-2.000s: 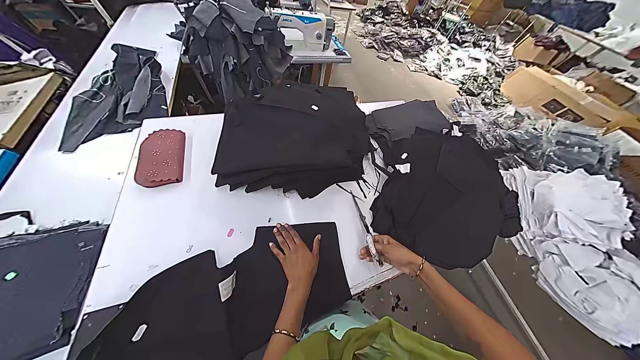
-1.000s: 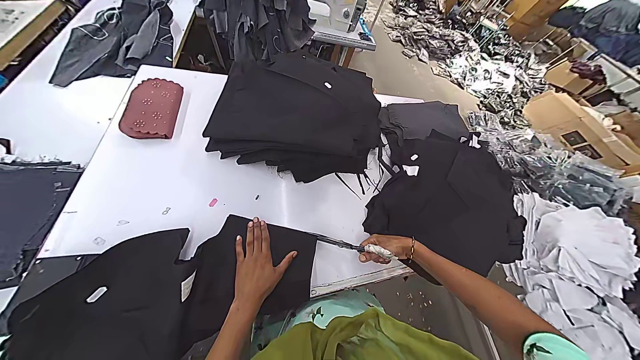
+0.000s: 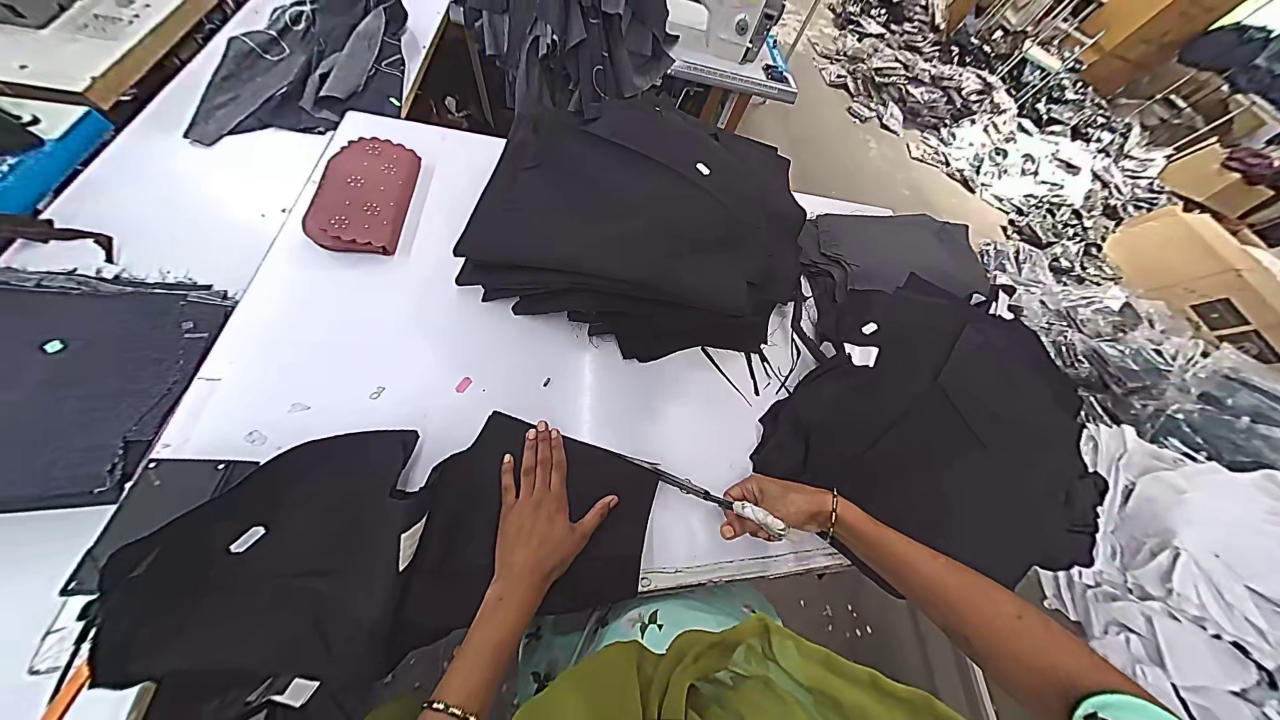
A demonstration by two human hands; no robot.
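Note:
My left hand lies flat, fingers spread, on a black fabric piece near the table's front edge. To its right my right hand grips scissors by white-wrapped handles, the blades reaching left to the fabric's upper right edge. Whether the tips lie over or under the cloth I cannot tell. At the left, joined to or overlapping that piece, spreads more black fabric with a white sticker. Beyond my hands rises a stack of black cut pieces. Another black fabric pile lies beyond my right hand.
A dark red scalloped case rests on the white table. Dark grey panels lie at the far left. Behind stand a sewing machine and hanging grey fabric. White cloth and a cardboard box are at the right.
The scissors, upright beside the fabric two seconds ago, now point left along its upper edge. My left hand stays flat on the fabric. The view has shifted.

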